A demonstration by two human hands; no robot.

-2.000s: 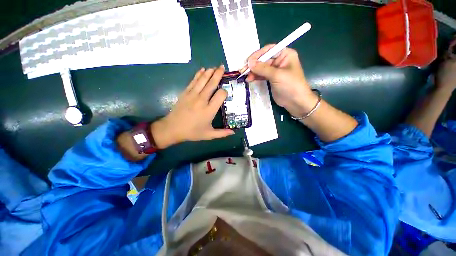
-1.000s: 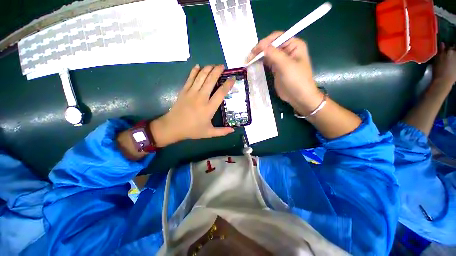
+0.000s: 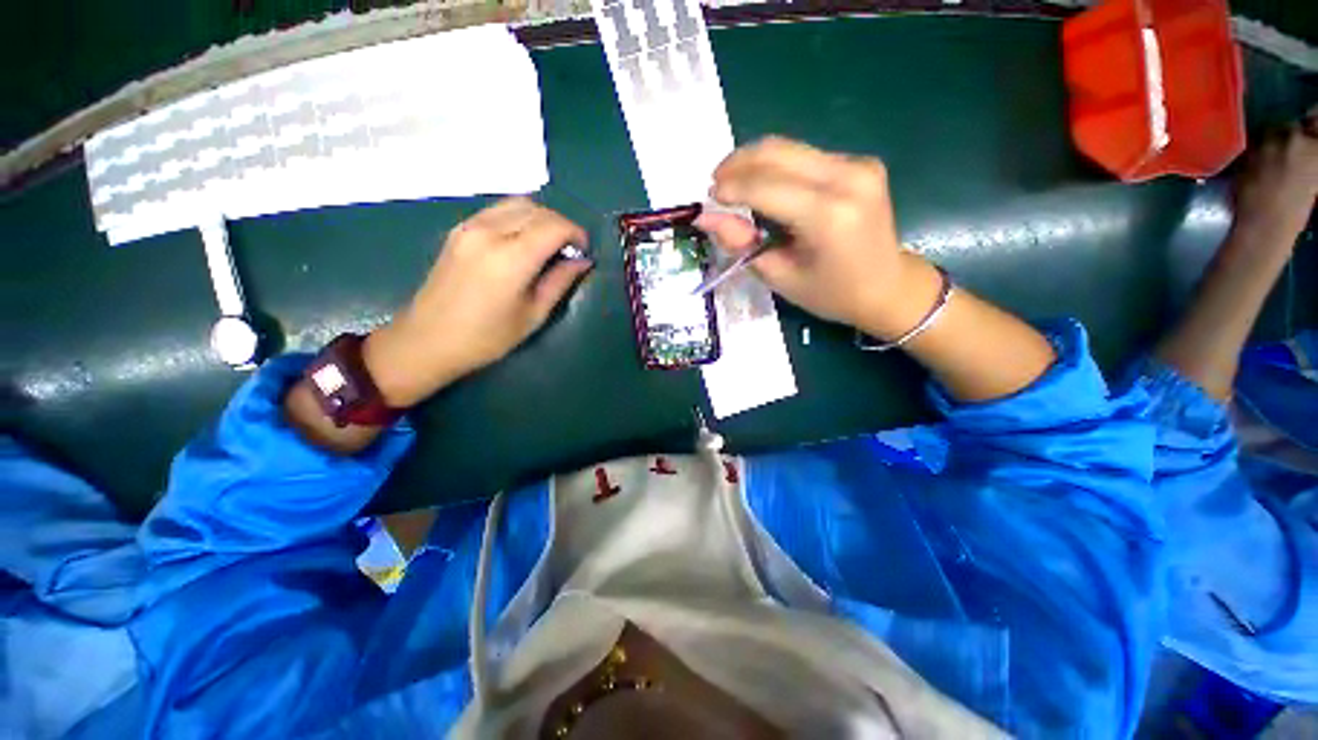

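Note:
The open phone assembly (image 3: 674, 297) lies on the bench, dark red frame with green, silver and white inside. It overlaps the left side of the sticker strip (image 3: 679, 123), which has grey shapes at its far end. My right hand (image 3: 810, 224) is over the phone's upper right and holds the tweezers (image 3: 734, 266), their tip over the phone's inside. My left hand (image 3: 499, 289) is left of the phone, off it, with fingers curled. A small pale bit (image 3: 573, 253) shows at its fingertips; I cannot tell whether it is held.
The stack of sticker sheets (image 3: 318, 130) lies at the upper left, with a wristwatch (image 3: 233, 340) below it. The red parts bin (image 3: 1156, 90) stands at the upper right. A neighbour's arm (image 3: 1229, 275) is at the right edge. A white scrap (image 3: 807, 336) lies right of the strip.
My left hand has let go of the phone and moved left, its fingers now curled. My right hand has turned, and the tweezers' tip has moved down over the phone's inside.

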